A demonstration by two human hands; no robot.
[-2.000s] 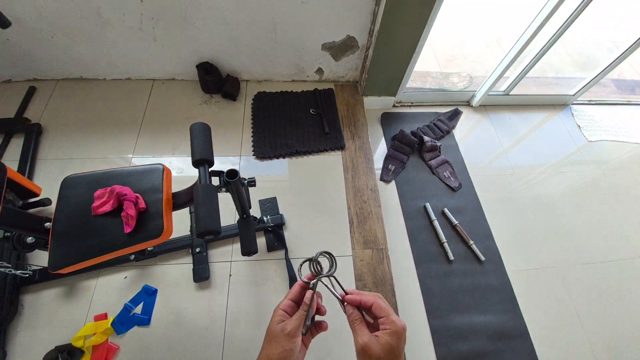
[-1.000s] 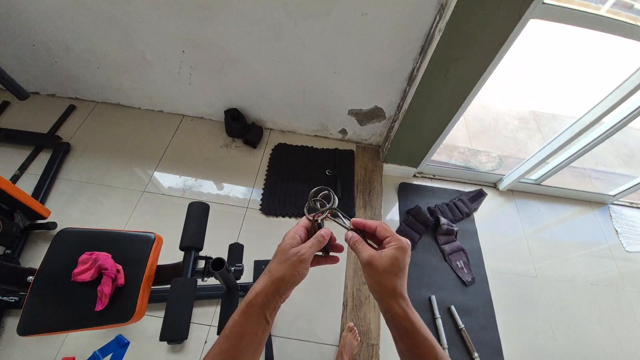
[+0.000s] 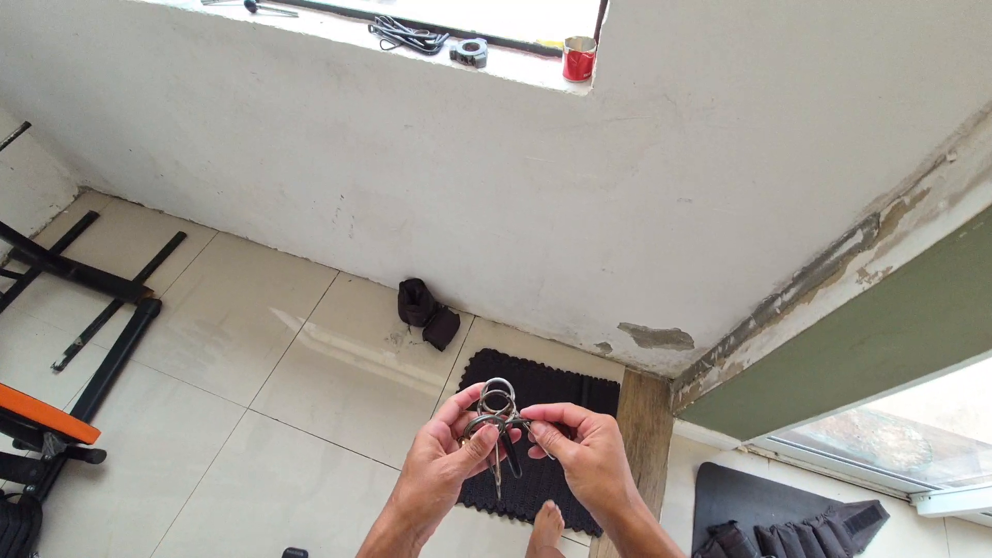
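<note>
Several metal spring clips (image 3: 497,397), probably barbell collars, form a cluster of round coils and thin handles between my hands. My left hand (image 3: 453,453) grips part of the cluster between thumb and fingers. From the right side, my right hand (image 3: 577,449) pinches a clip's handle between thumb and forefinger. The clips overlap, so which clip each hand holds is partly hidden. Behind them on the floor lies a black mat with a scalloped edge (image 3: 542,380).
Black rolled weights (image 3: 418,304) lie by the wall. A red can (image 3: 579,60), a collar (image 3: 470,52) and a cable (image 3: 409,35) rest on the windowsill. Gym equipment (image 3: 116,372) stands left. Ankle weights (image 3: 806,535) lie on an exercise mat (image 3: 721,488). My bare foot (image 3: 547,523) shows below.
The view has swung up toward the wall and windowsill. My hands still hold the clips together; the bench pad with the pink cloth has left the view.
</note>
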